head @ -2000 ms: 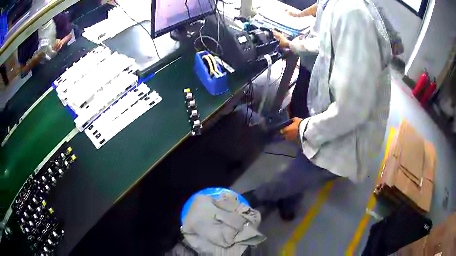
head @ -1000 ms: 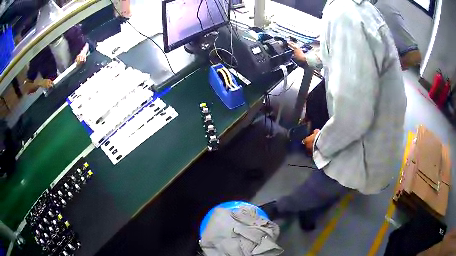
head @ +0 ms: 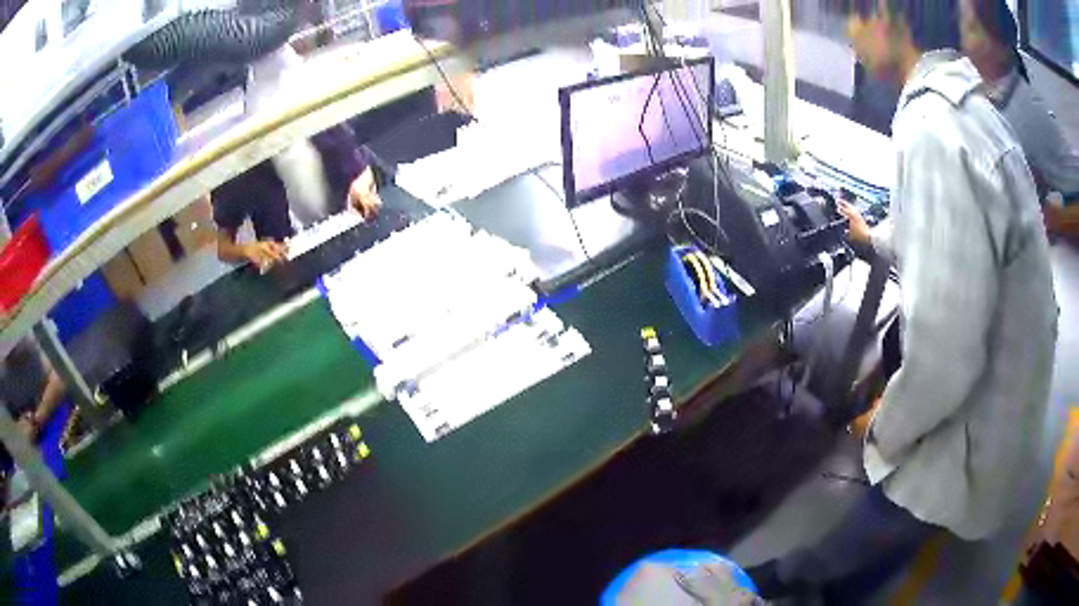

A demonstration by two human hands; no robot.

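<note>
Neither of my hands is in the picture. Stacked white panels (head: 438,290) lie overlapping on the green bench, with blue edging beneath. One white panel (head: 491,379) lies at the near side of the stack, with small dark patches at its end. Dark circuit board assemblies (head: 237,533) with silver-white blocks and yellow ends lie in rows at the lower left. A single board strip (head: 658,381) lies alone near the bench's front edge.
A blue bin (head: 703,296) and a monitor (head: 639,130) stand on the bench. A person in a light jacket (head: 970,296) stands at the right by a black machine (head: 787,237). Another person's hands hold a white strip across the conveyor. A blue stool (head: 680,580) is below the bench.
The view has swung left and up, so the bench things now sit further right and the shelf shows more. The person across the conveyor holds a white strip lower down.
</note>
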